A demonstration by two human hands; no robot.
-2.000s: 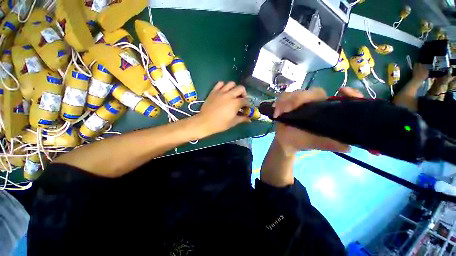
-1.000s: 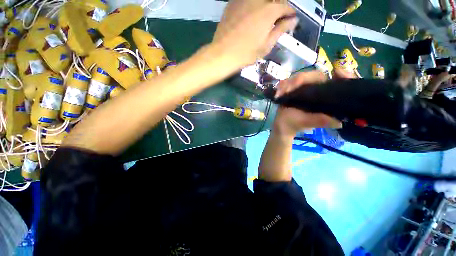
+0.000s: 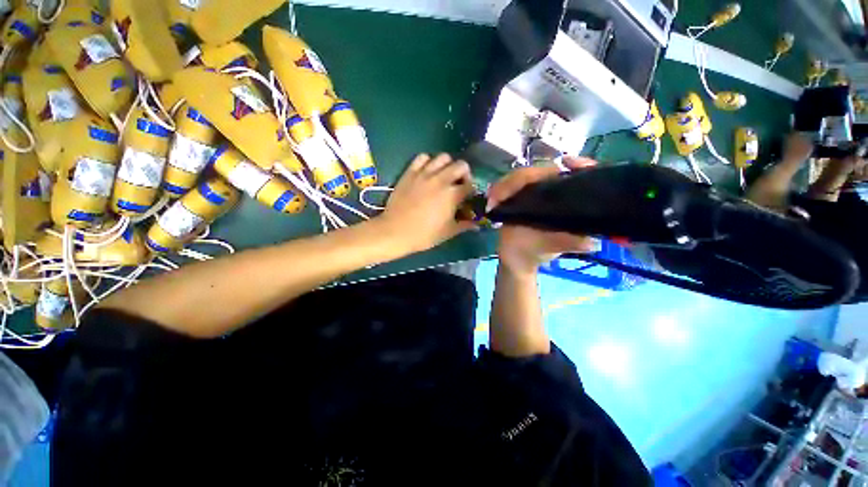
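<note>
My left hand [image 3: 428, 204] holds a small yellow unit [image 3: 480, 221] near the bench's front edge; the fingers and driver hide most of it. My right hand [image 3: 535, 217] is closed around the front of the thick black electric screwdriver [image 3: 619, 204], which lies almost level, its tip against or very near the unit. A green light shows on the screwdriver. A white cord loop lies just left of my left hand. The screw itself cannot be seen.
The screw feeder [image 3: 562, 81] stands just behind my hands. A pile of yellow units [image 3: 143, 162] with white cords covers the left of the green bench [image 3: 400, 81]. More units [image 3: 689, 124] lie right of the feeder. Another person's arm [image 3: 782, 171] is at the far right.
My left hand has come down from over the feeder and taken hold of the unit that lay on the bench. The screwdriver tip has moved left to it, and its light now shows green.
</note>
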